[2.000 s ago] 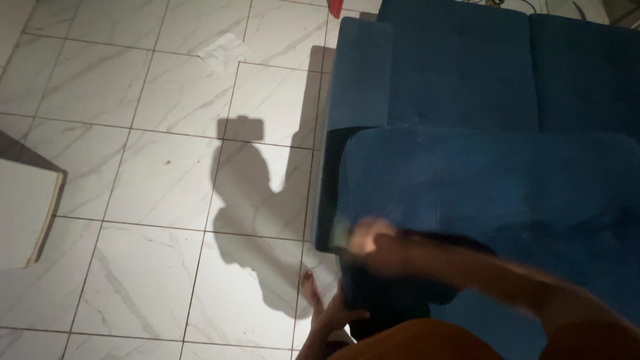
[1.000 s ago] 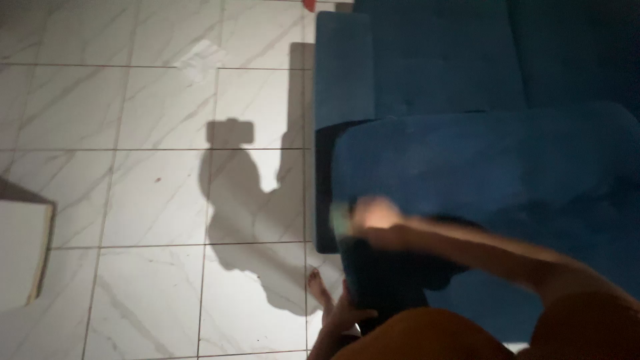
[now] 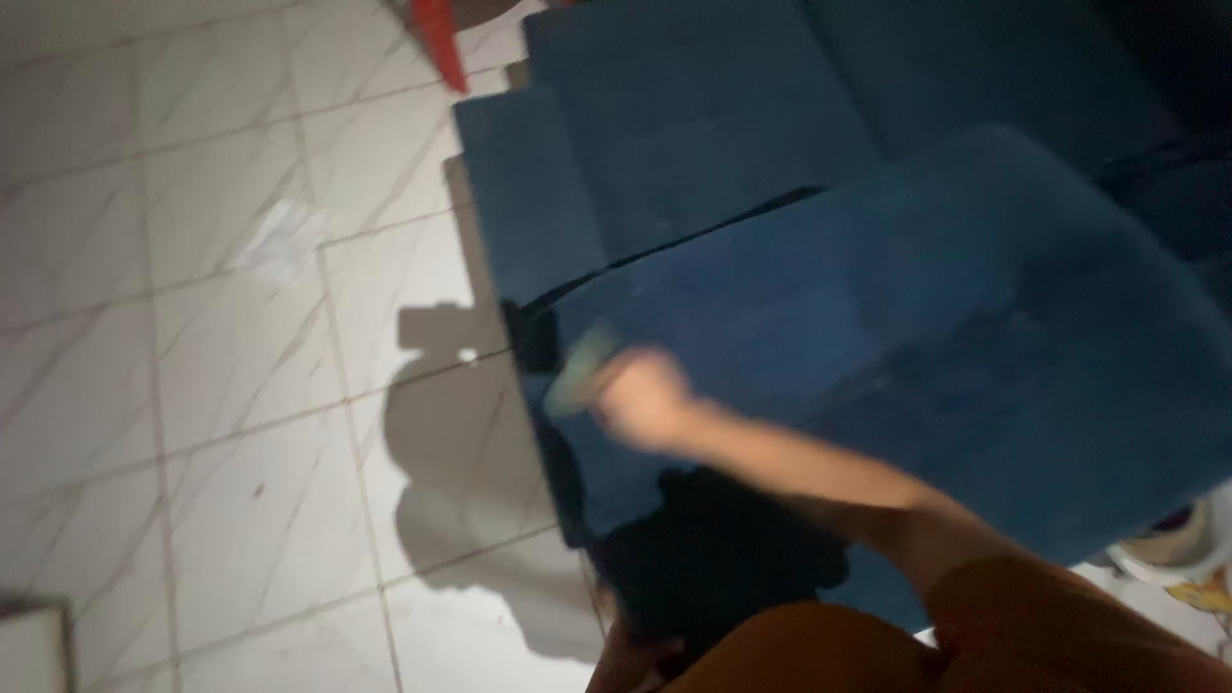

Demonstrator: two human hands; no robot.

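Note:
My right hand, blurred by motion, is closed around a pale green object, perhaps a brush or a sponge, at the left end of a blue fabric seat cushion. The cushion lies on a blue upholstered sofa. Low in the view, my left hand is at the cushion's near left corner, partly hidden by shadow and my orange clothing. Whether it grips the cushion cannot be made out.
Marbled white floor tiles lie to the left, with a whitish flat piece on them. A red object is at the top. A pale container stands at the right, and a white panel or box edge shows at the lower left.
The view has turned and shifted, so the sofa looks slanted. My right hand remains near the cushion's left end with the pale green object.

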